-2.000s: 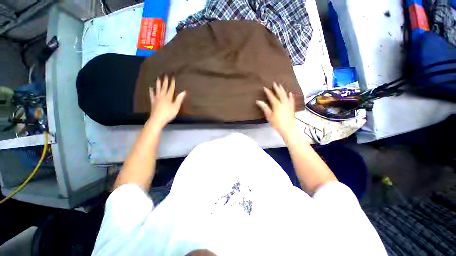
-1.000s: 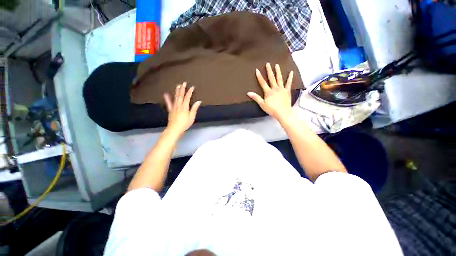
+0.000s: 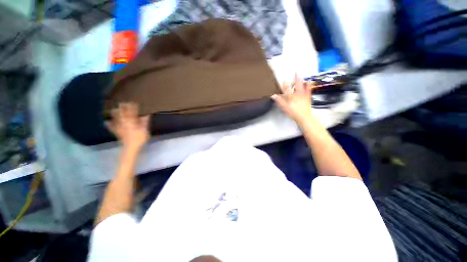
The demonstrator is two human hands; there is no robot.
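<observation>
A brown cloth layer [image 3: 199, 77] lies spread on the black padded board [image 3: 84, 110], with folds near its top. The check cloth [image 3: 246, 18] is heaped behind it. My left hand [image 3: 129, 125], blurred, lies at the cloth's lower left edge with its fingers apart. My right hand [image 3: 297, 102] is at the lower right corner of the cloth, fingers spread, close to the iron. No grip on the cloth shows in either hand. The steam iron [image 3: 327, 84] is parked on a pale cloth [image 3: 340, 110] at the right, blurred.
A blue bar [image 3: 126, 20] with a red label stands behind the board at left. Dark hoses [image 3: 376, 64] run from the iron to the upper right. A blue bin [image 3: 353, 156] is below the table at right. A grey shelf frame [image 3: 51, 194] is at left.
My left hand has moved left along the cloth's lower edge, and my right hand has moved right to its corner. The brown cloth's lower edge lies straighter. The whole view has shifted.
</observation>
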